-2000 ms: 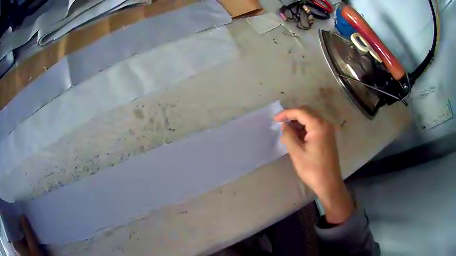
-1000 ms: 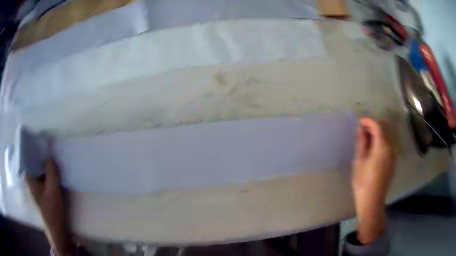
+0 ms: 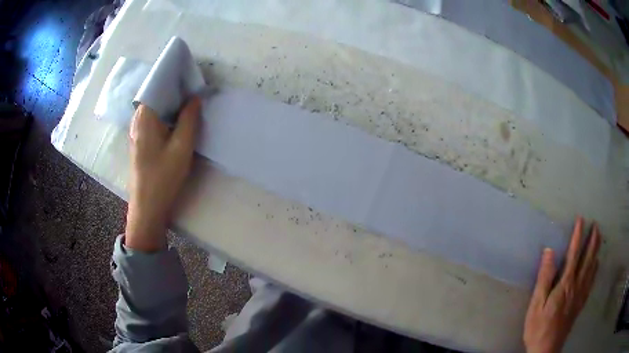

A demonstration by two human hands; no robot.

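A long pale lavender-grey fabric strip (image 3: 358, 179) lies flat along the near part of the cream padded table, slanting down to the right. My left hand (image 3: 158, 165) grips its left end, where the cloth is folded up and back over the fingers. My right hand (image 3: 564, 293) rests on the strip's right end, palm down, fingers spread, holding nothing. A whiter, thinner strip (image 3: 441, 65) lies farther back, with a grey strip (image 3: 527, 52) behind it.
Brown paper (image 3: 583, 45) edges the grey strip at the upper right. The table's cloth cover (image 3: 255, 241) is dotted with dark lint. Speckled dark floor (image 3: 76, 220) shows at the left, with a pale scrap (image 3: 216, 263). A dark object is cut off at the right edge.
The view has swung left; the iron's red handle is out of view. My right hand has gone from pinching the strip's right end to lying flat on it. My left hand still holds the left end.
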